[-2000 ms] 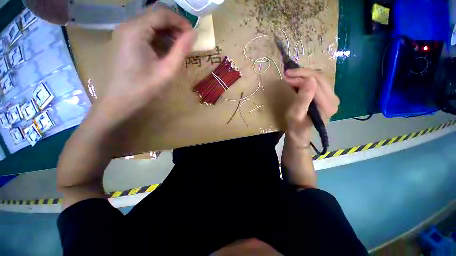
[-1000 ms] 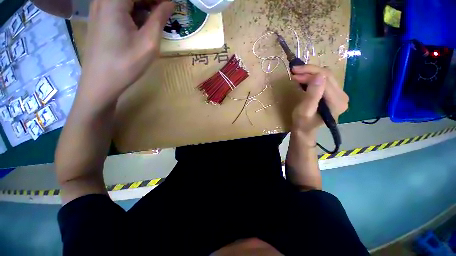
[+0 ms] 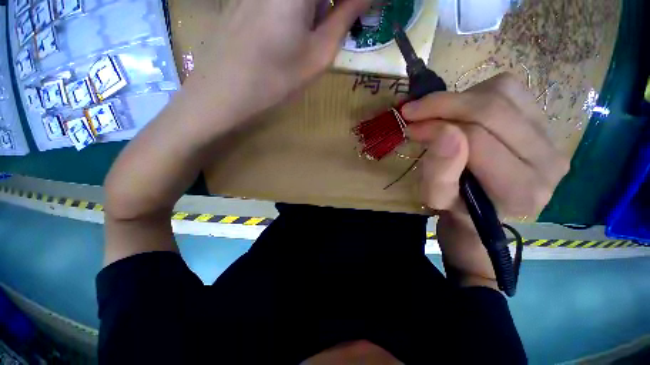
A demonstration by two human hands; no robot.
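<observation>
My right hand [image 3: 485,142] grips the black soldering iron [image 3: 425,77]. Its tip is at the green circuit board [image 3: 390,23] inside the open ear cup at the top of the view. My left hand [image 3: 285,43] is at the board's left side, partly cut off by the top edge, with thumb and finger bent towards each other; what it holds is hidden. The ear cup sits on the cream support block [image 3: 378,63]. The tied bundle of red wires [image 3: 381,134] lies on the cardboard sheet [image 3: 285,157], partly behind my right hand. A thin dark wire [image 3: 403,171] lies beside it.
At left, the battery tray [image 3: 146,64] holds several small cells [image 3: 108,77]. Right of the ear cup are a white part [image 3: 479,14], brown scraps [image 3: 563,36] and curled solder wire [image 3: 492,68]. The blue bin [image 3: 631,203] is at the right edge.
The view has turned right-to-left, so the tray shows more and the bin less. The soldering iron has moved from above the cardboard to the circuit board. My left hand stays near the ear cup.
</observation>
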